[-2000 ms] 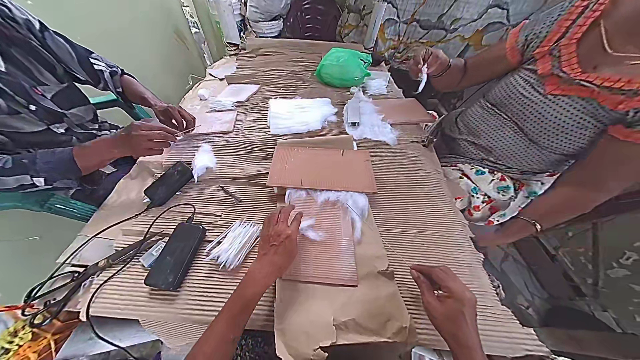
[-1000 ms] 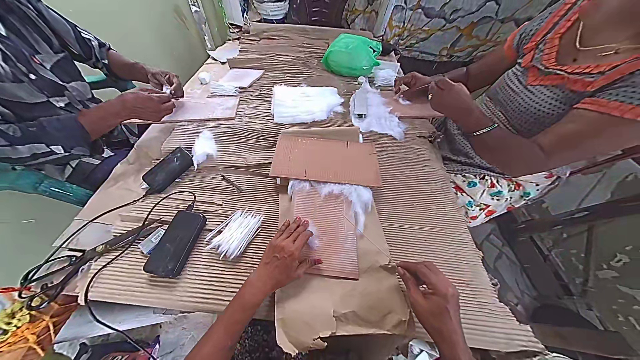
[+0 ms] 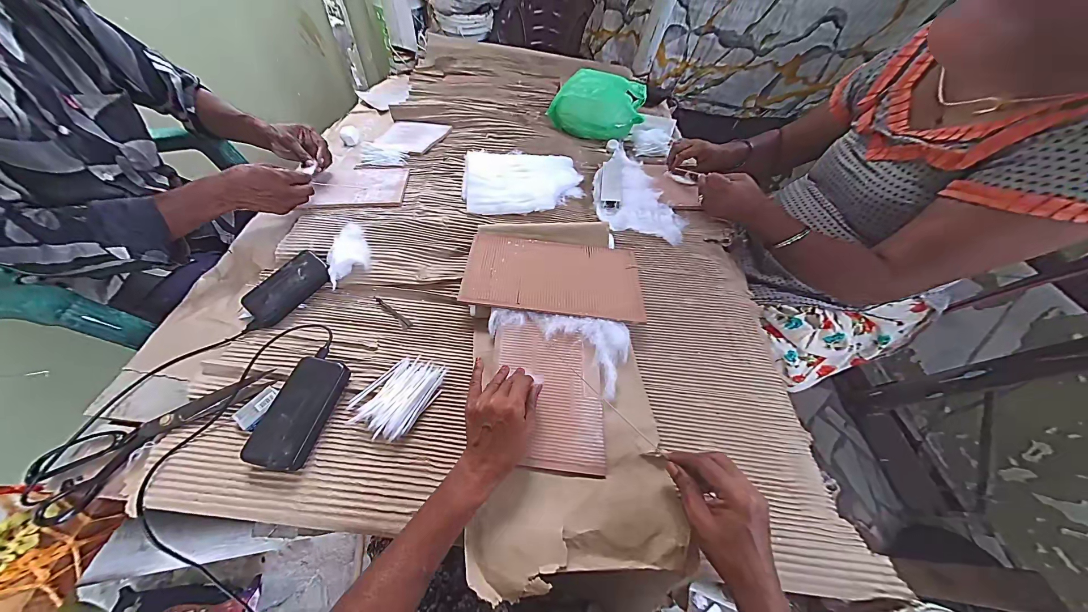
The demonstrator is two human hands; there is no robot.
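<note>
My left hand (image 3: 500, 418) lies on a ribbed reddish-brown board (image 3: 565, 425), its fingertips on a small bit of white cotton. My right hand (image 3: 722, 501) pinches the near end of a thin stick (image 3: 627, 421) that slants up and left over the board's right edge. Loose cotton (image 3: 608, 340) lies along the board's far end. Beyond it rests a second brown ribbed board (image 3: 552, 276). A pile of thin white wick-like sticks (image 3: 399, 398) is left of my left hand. Brown paper (image 3: 586, 527) lies under the board.
Two black power banks (image 3: 296, 414) with cables and a pair of scissors (image 3: 183, 414) lie at left. Farther off are a cotton sheet (image 3: 520, 183), a green plastic bag (image 3: 597, 104) and a cotton tuft (image 3: 348, 253). People's hands work over boards at left (image 3: 276, 174) and right (image 3: 722, 183).
My left hand has moved from the board's upper left to lower on it, then slightly up. My right hand now pinches the thin stick beside the board. Both other people's hands have moved together.
</note>
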